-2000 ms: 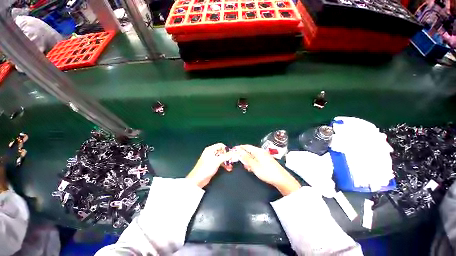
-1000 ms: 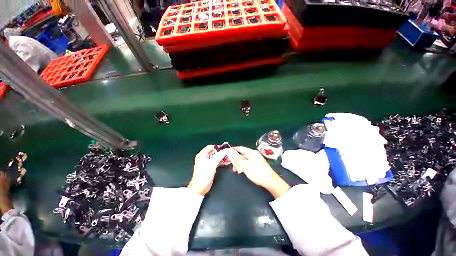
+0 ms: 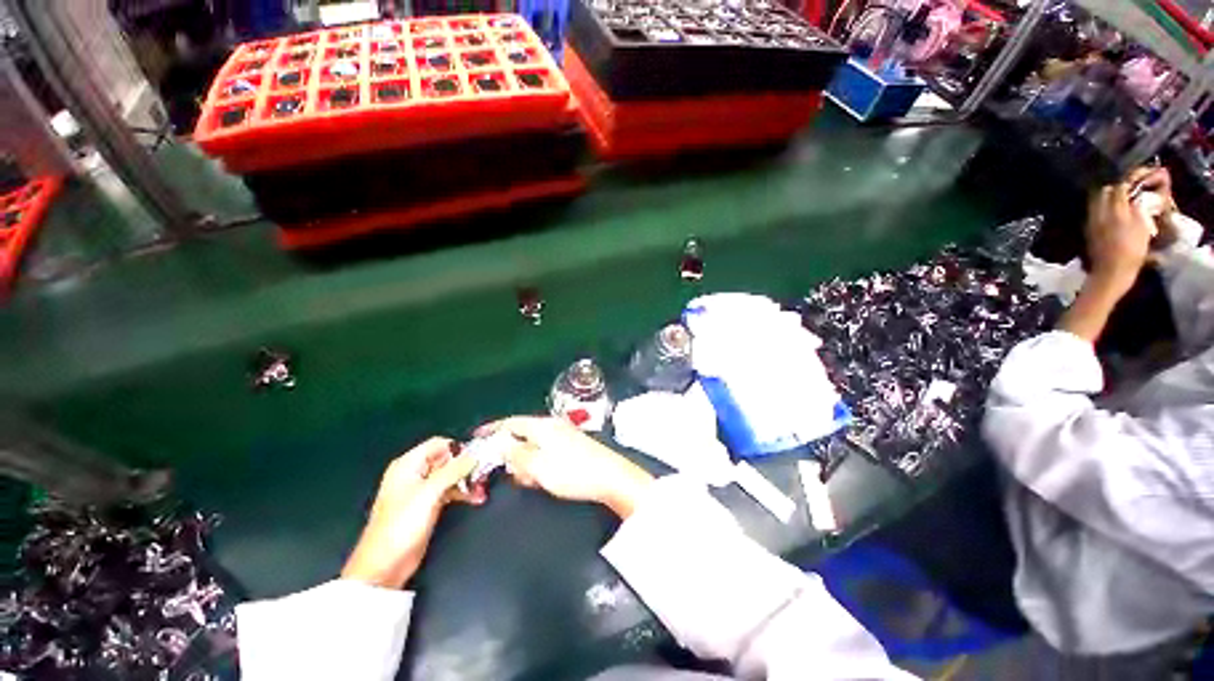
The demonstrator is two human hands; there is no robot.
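Note:
My left hand (image 3: 415, 495) and my right hand (image 3: 549, 456) meet over the green bench, in front of and left of the bottles. My left hand's fingers hold a small dark electronic module (image 3: 471, 488), mostly hidden by the fingers. My right hand pinches a small white cleaning wipe (image 3: 493, 452) against it. The clear dispenser bottle (image 3: 581, 395) with a red-and-white label stands just right of my hands, and a greyer second bottle (image 3: 664, 357) stands behind it. A stack of wipes (image 3: 762, 373) lies on the blue tray (image 3: 775, 432).
Black-and-silver part heaps lie at left (image 3: 113, 585) and right (image 3: 919, 349). Single modules (image 3: 273, 370) lie beyond my hands. Red compartment trays (image 3: 386, 100) and a black compartment tray (image 3: 712, 53) are stacked behind. White strips (image 3: 766, 491) lie near the edge. Another person's hands (image 3: 1125, 220) work at right.
The view has swung right, so bench items appear further left and the neighbouring person at right is now visible. My hands stay together on the module and wipe.

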